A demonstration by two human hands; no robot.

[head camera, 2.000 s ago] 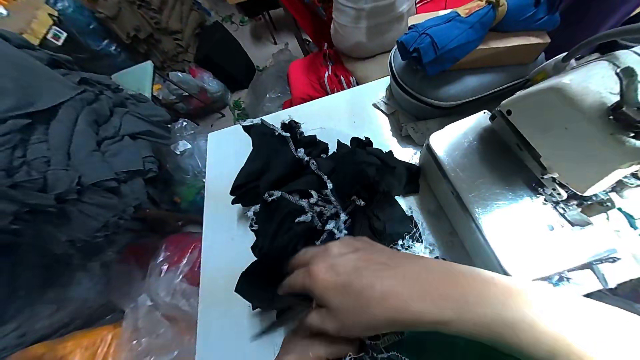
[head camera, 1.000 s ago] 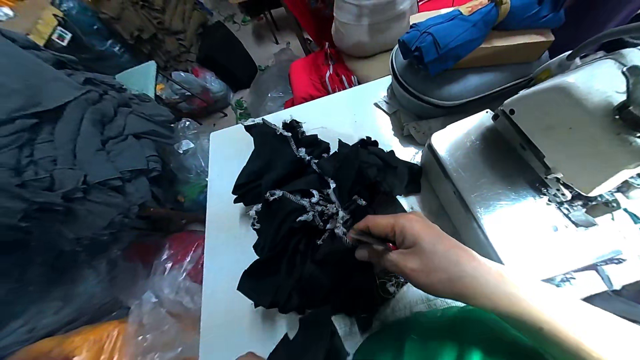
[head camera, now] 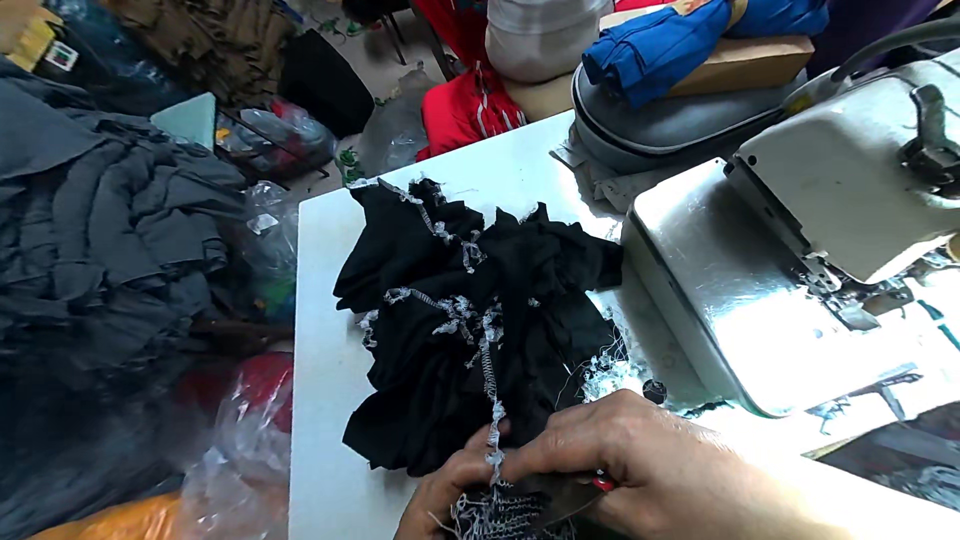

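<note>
Pieces of black fabric (head camera: 442, 360) lie heaped on the white table, joined by pale, frayed overlock thread chains (head camera: 489, 367). At the bottom of the view my right hand (head camera: 622, 457) holds a small metal blade tool with a red part (head camera: 602, 482), perhaps thread snips. Beside it, my left hand (head camera: 450, 487) grips a dark piece with white looped stitching (head camera: 510, 514); a thread chain runs up from between the two hands to the heap. Part of the left hand and the tool's far end are hidden.
An overlock sewing machine (head camera: 720, 277) stands at the right, with thread scraps (head camera: 611, 371) by its base. A grey case (head camera: 660, 124) bears blue cloth (head camera: 667, 45). Grey garments (head camera: 112, 217) and plastic bags (head camera: 240, 450) lie left of the white table (head camera: 322, 420).
My right hand has moved down from the heap's lower right edge to beside my left hand, which shows more now. A thread chain is now drawn out toward both hands.
</note>
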